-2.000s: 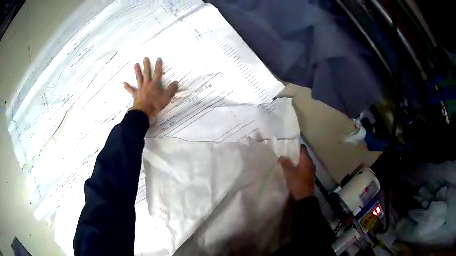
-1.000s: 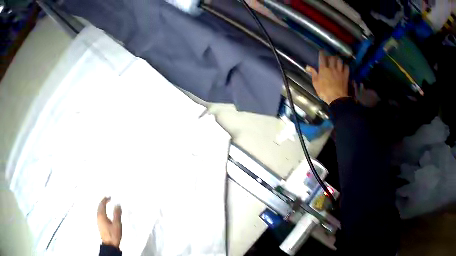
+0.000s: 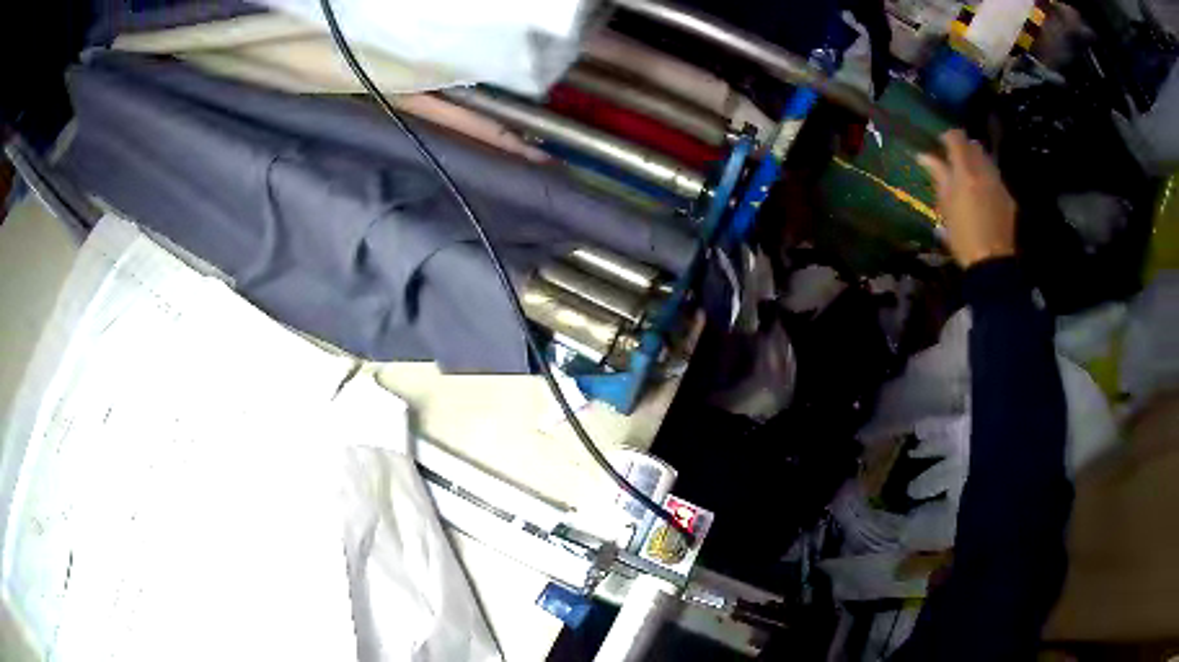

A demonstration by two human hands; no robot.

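The large white marker paper (image 3: 194, 440) lies on the cutting table at the left, its print mostly washed out by glare. A creased blank part (image 3: 401, 556) lies at its right side. My right hand (image 3: 972, 201) is raised at the upper right, away from the paper, over the dark area past the rollers. Its fingers are apart and blurred, and nothing shows in it. My left hand is not in the picture.
Slate blue-grey cloth (image 3: 330, 246) lies beyond the paper, beside rollers (image 3: 608, 145) in a blue frame (image 3: 672, 291). The end cutter track (image 3: 498, 511) leads to the white cutter unit (image 3: 653, 485). A black cable (image 3: 472, 220) crosses the view. Scraps are piled at the right.
The view has swung right. My left hand has left the paper and gone out of the picture. My right hand has moved from the paper, past the rollers, and farther right.
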